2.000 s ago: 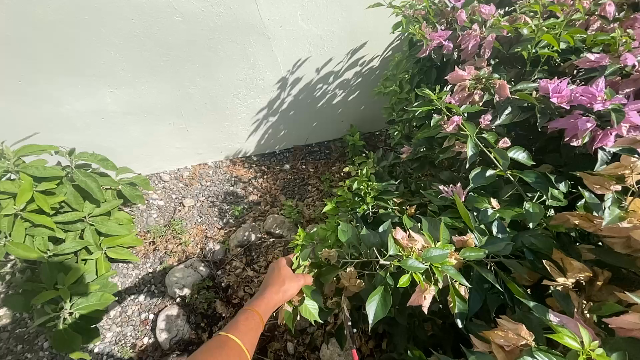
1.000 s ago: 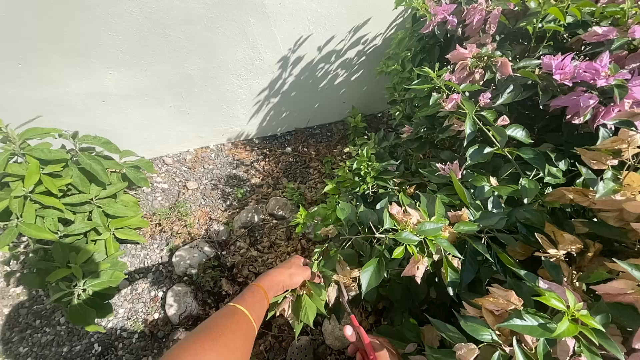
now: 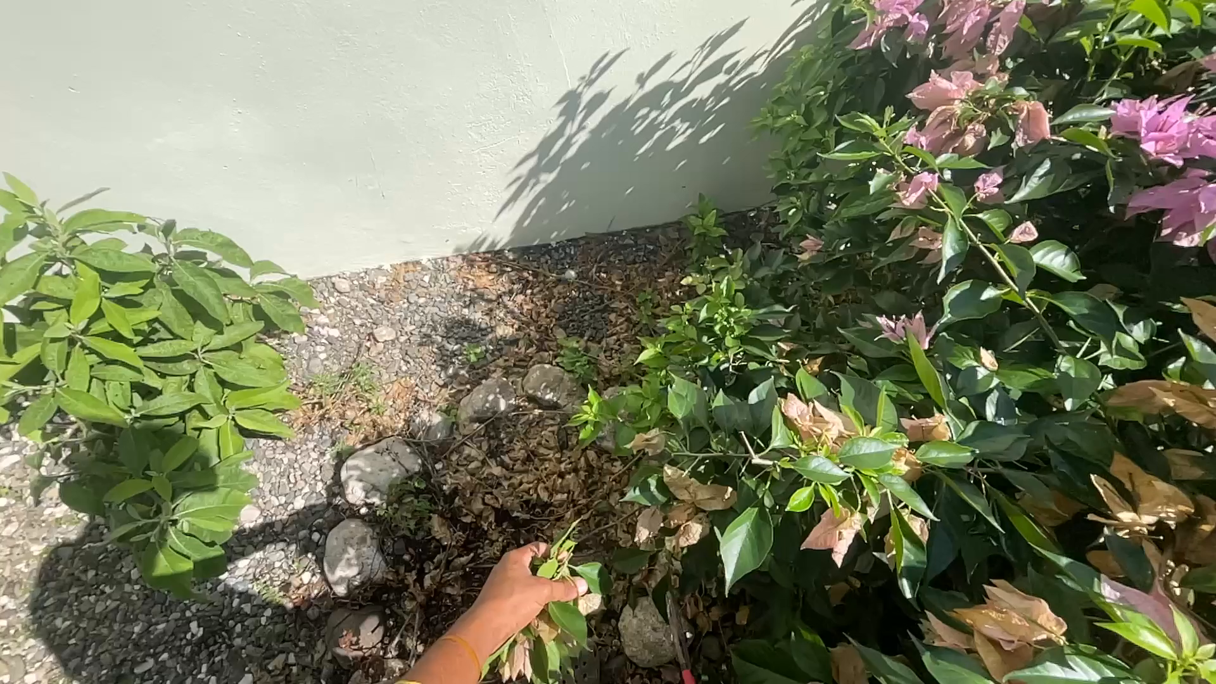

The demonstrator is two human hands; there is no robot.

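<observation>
My left hand (image 3: 522,594), with a yellow band at the wrist, grips a leafy bougainvillea cutting (image 3: 567,617) with green leaves and some faded bracts. It is over the leaf litter, just left of the bougainvillea bush (image 3: 864,456). To its right, the dark blades of pruning shears (image 3: 678,632) point upward at the bottom edge, a bit of red handle showing below them. My right hand is out of the frame. The bush carries pink bracts (image 3: 1164,128) and dry tan ones (image 3: 1012,613) among its dark green leaves.
A pale wall (image 3: 285,114) runs behind, with leaf shadows on it. At the left stands a broad-leaved green shrub (image 3: 171,351). Between the plants lie grey gravel (image 3: 380,313), dry fallen leaves (image 3: 532,465) and several rounded stones (image 3: 378,470) in a row.
The cutting in my left hand has moved away from the bush, down and to the left. My right hand, partly visible on the red shears a second ago, has left the view.
</observation>
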